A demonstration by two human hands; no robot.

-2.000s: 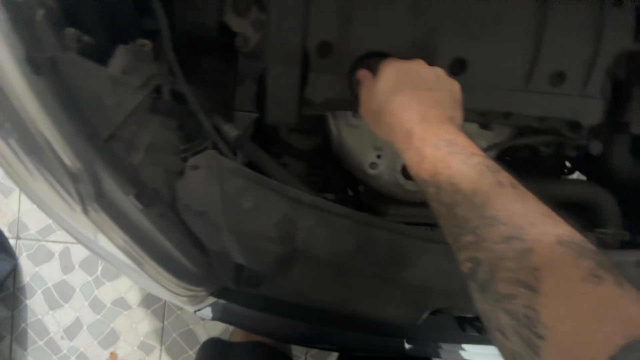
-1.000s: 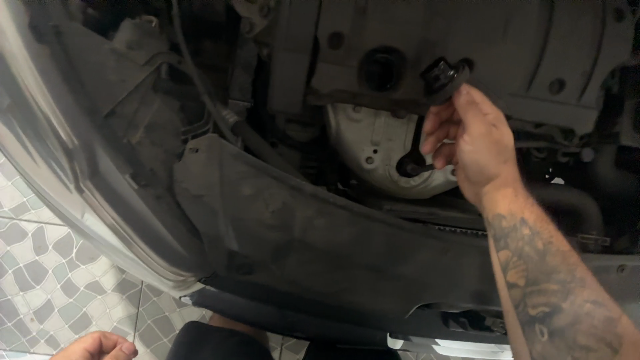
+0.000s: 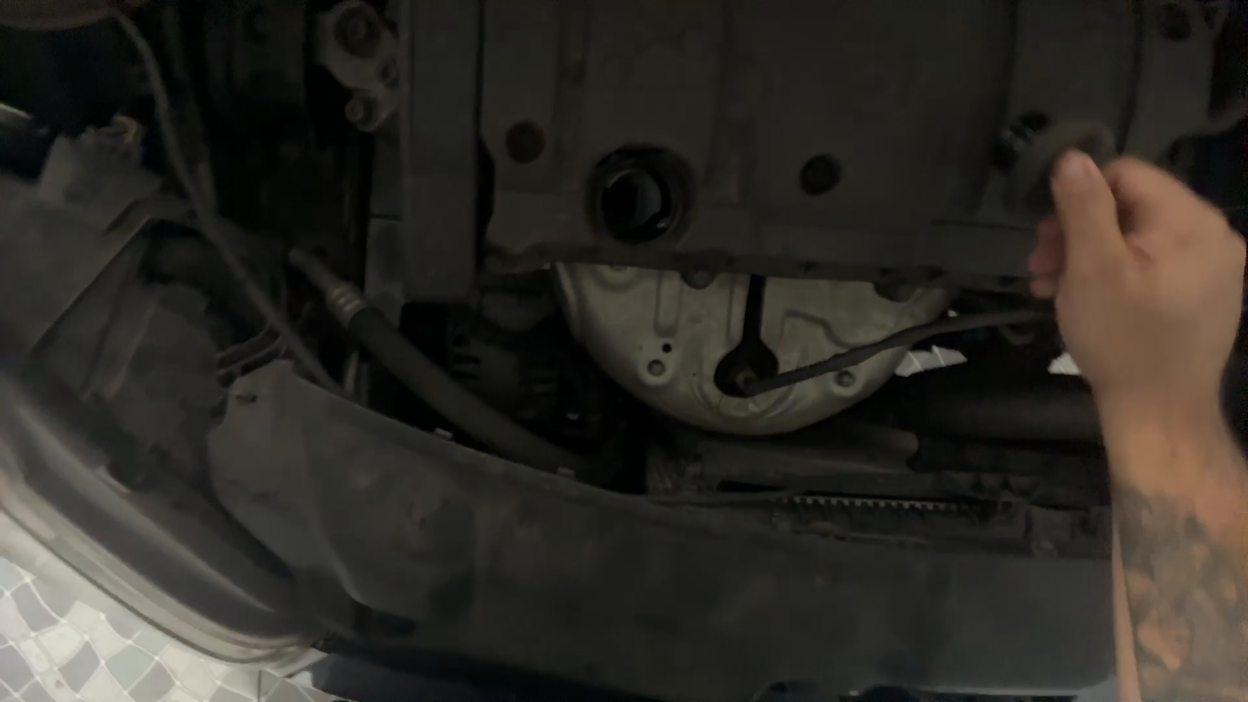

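Observation:
At the right, my right hand [image 3: 1146, 253] pinches the black oil filler cap [image 3: 1043, 151] between thumb and fingers, over the right part of the dark engine cover [image 3: 770, 88]. The cap is blurred and dim. Left of the hand, the round oil filler opening [image 3: 641, 195] in the cover is uncovered, its inside glossy black. Below the cover is a silver metal heat shield [image 3: 624, 322], with a dark cable [image 3: 858, 353] running from its round hole toward my wrist. A dim brownish shape at the top left corner may be part of my left hand; its fingers cannot be made out.
A black hose [image 3: 439, 385] with a metal end slants down left of the heat shield. The dark plastic front panel [image 3: 604, 585] spans the foreground. The car's headlight edge [image 3: 127, 575] curves along the lower left, above a patterned tile floor [image 3: 58, 634].
My right hand has lifted the cap off the filler opening and carried it to the right. My left hand, at the lower left one second ago, is gone from there. The view has moved closer.

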